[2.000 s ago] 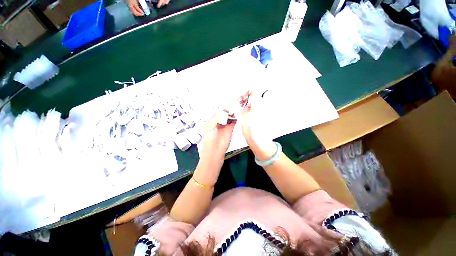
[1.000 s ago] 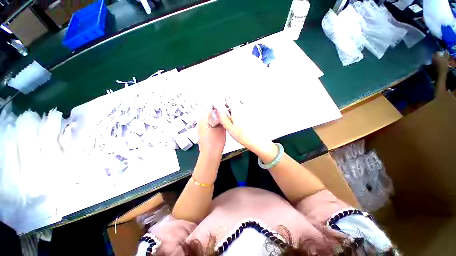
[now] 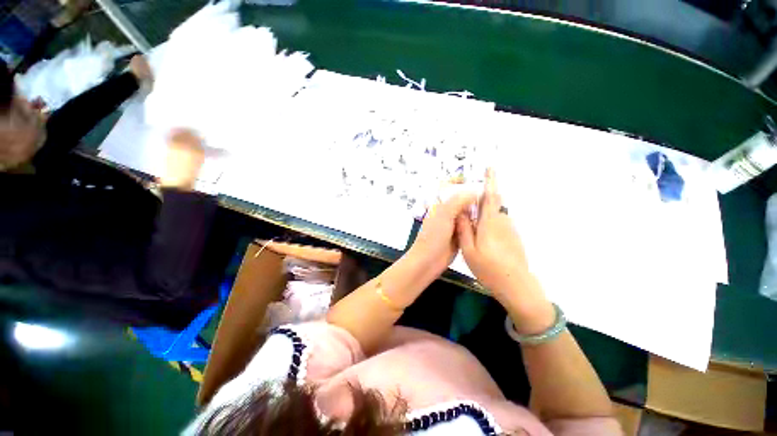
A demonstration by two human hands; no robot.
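My left hand (image 3: pixel 447 223) and my right hand (image 3: pixel 494 238) are together over the white sheets, at the right edge of the cable pile. A small white piece (image 3: pixel 474 207) shows between the fingers; most of it is hidden, and I cannot tell which hand grips it. The white cables (image 3: pixel 400 157) lie loose in a pile on the paper sheets (image 3: pixel 596 230), overexposed and hard to tell apart.
Another person (image 3: pixel 94 230) is at the left, hands by the frosty plastic bags (image 3: pixel 221 77). A smaller carton (image 3: pixel 234 319) with pale bags stands below the bench edge. A blue cloth bundle (image 3: pixel 664 176) and a bottle (image 3: pixel 745 162) lie right. A carton flap (image 3: pixel 707 392) shows lower right.
The view has swung left, so the bench things appear further right and the other person is now in view. My hands remain together by the pile. The large carton's inside has left the view.
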